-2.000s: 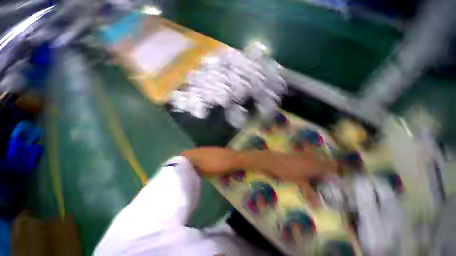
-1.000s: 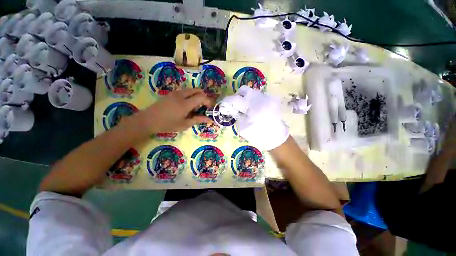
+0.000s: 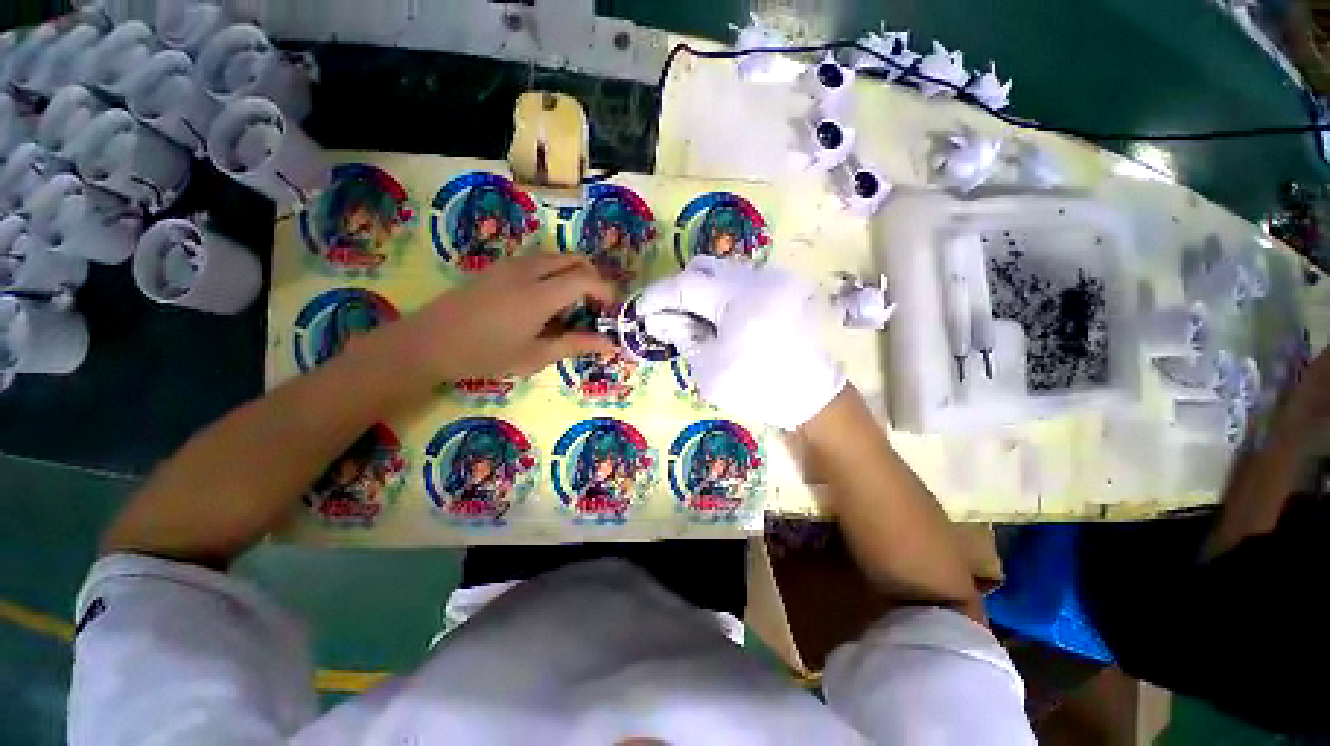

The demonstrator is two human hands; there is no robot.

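Note:
A white round housing (image 3: 651, 328) is held above the printed sheet (image 3: 566, 391), its open end turned to the left. My right hand (image 3: 744, 332), in a white glove, is closed around it from the right. My bare left hand (image 3: 543, 309) is at its left side, with thumb and fingers bent around something small and dark at the housing's opening. The fingers hide most of that part, so I cannot tell what it is or how firmly it is held.
White housings (image 3: 200, 268) are heaped at left. A yellow fixture (image 3: 549, 142) and black cord (image 3: 861, 56) lie at the back. Right are a white tray (image 3: 912, 313) with black bits, black-centred parts (image 3: 829, 134) and finned pieces (image 3: 866, 302). A person's arm (image 3: 1266, 464) is at far right.
The blurred view has steadied on the board. Earlier my bare arm reached across the sheet; now both hands meet at the housing. Over the last second they have hardly moved.

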